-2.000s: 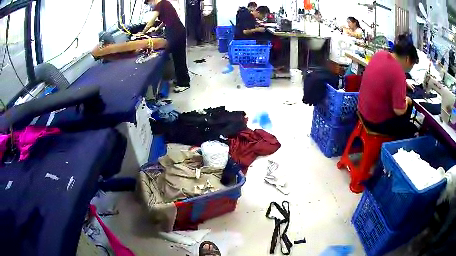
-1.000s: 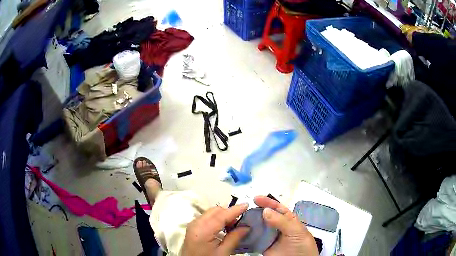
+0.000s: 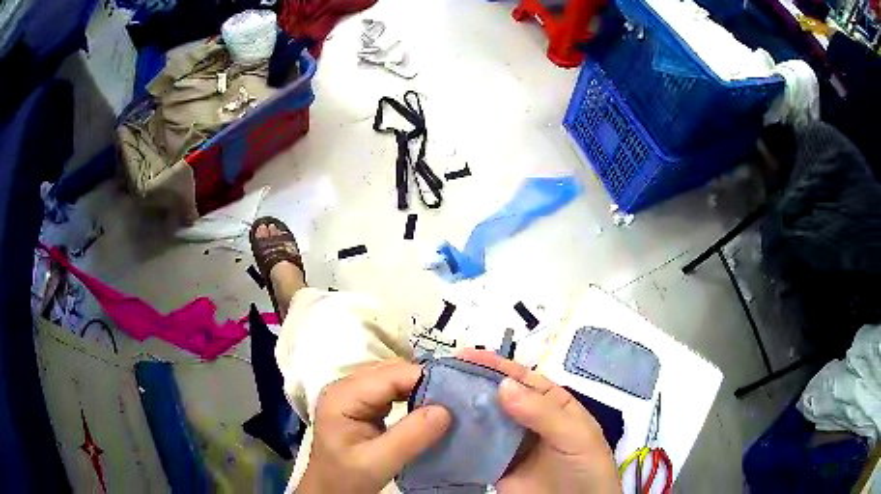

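A grey-blue pocket flap [image 3: 464, 420] with a dark edge is held between both hands above the lap. My left hand [image 3: 372, 425] grips its left side, thumb on its face. My right hand [image 3: 555, 429] grips its right side, thumb near the top corner. On the white board [image 3: 681, 362] at the lower right lie a stack of grey-blue flaps [image 3: 612, 362] and scissors [image 3: 654, 453] with yellow and red handles. A dark navy stack [image 3: 601, 417] beside my right hand is partly hidden by it.
Black strap loop [image 3: 413, 150], black scraps, blue strip [image 3: 517, 217] and pink cloth [image 3: 184, 323] lie on the floor. A red-and-blue bin of khaki garments [image 3: 193, 101] stands upper left. Blue crates [image 3: 633, 140] stand upper right, near a dark cloth [image 3: 826, 212] over thin black legs.
The view has tilted down, bringing the hands and board higher in the picture. The flap now shows more of its face between the hands, and the scissor handles are visible.
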